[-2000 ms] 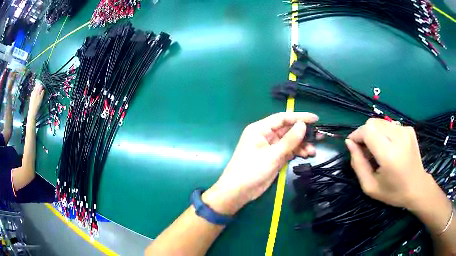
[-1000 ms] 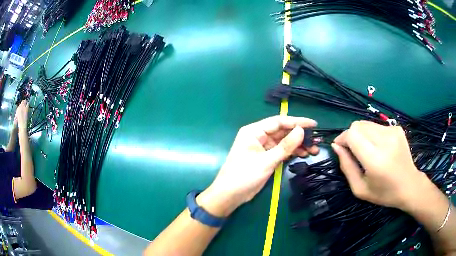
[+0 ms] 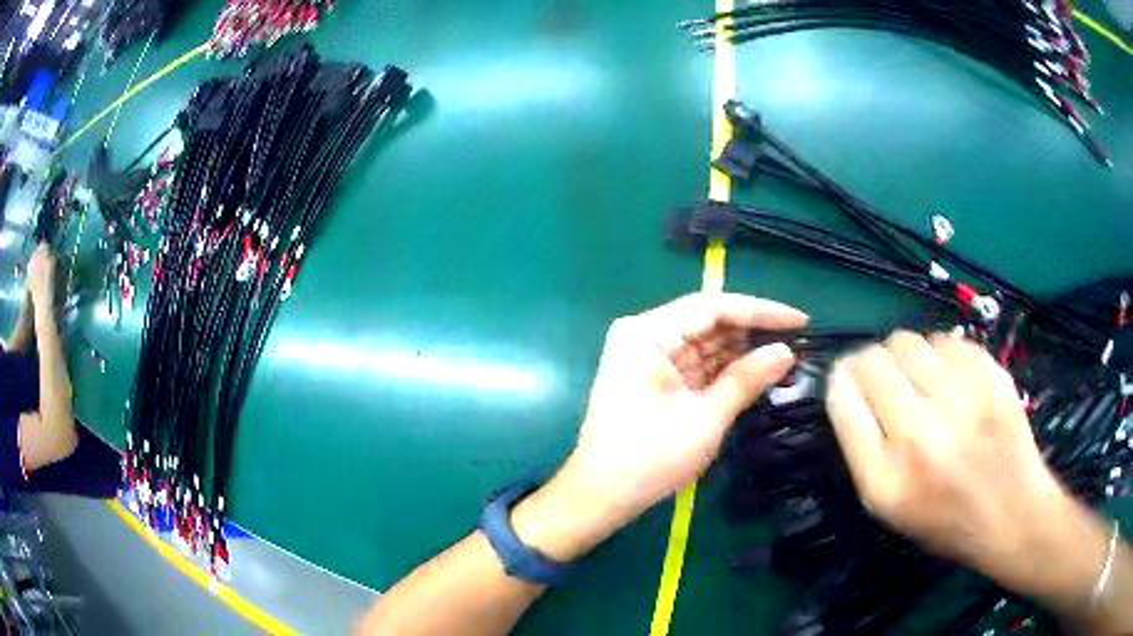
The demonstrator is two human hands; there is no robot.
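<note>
My left hand (image 3: 677, 404) is at right of centre, thumb and forefinger pinched around the connector end of a black wire harness (image 3: 845, 338); the fingers hide most of the block. A pale ring-like tip (image 3: 790, 388) shows just below the left fingertips. My right hand (image 3: 938, 454), blurred, is close to its right with fingers curled at the harness wires; whether it grips a wire is hidden. A loose pile of black harnesses (image 3: 795, 547) lies under and beside both hands. Connector housings (image 3: 702, 224) of separate harnesses lie just beyond my left hand.
A large harness pile (image 3: 236, 273) lies at left on the green table (image 3: 497, 249). Straight black wires (image 3: 895, 27) with red and white tips lie at the upper right. Red-tipped wires (image 3: 267, 22) lie at the far left. Another person's arm (image 3: 47, 373) is at the left edge.
My right hand has turned and its fingers have curled further over the wires. The pale ring-like tip now shows by my left fingers. The other person's hand has moved away slightly to the left.
</note>
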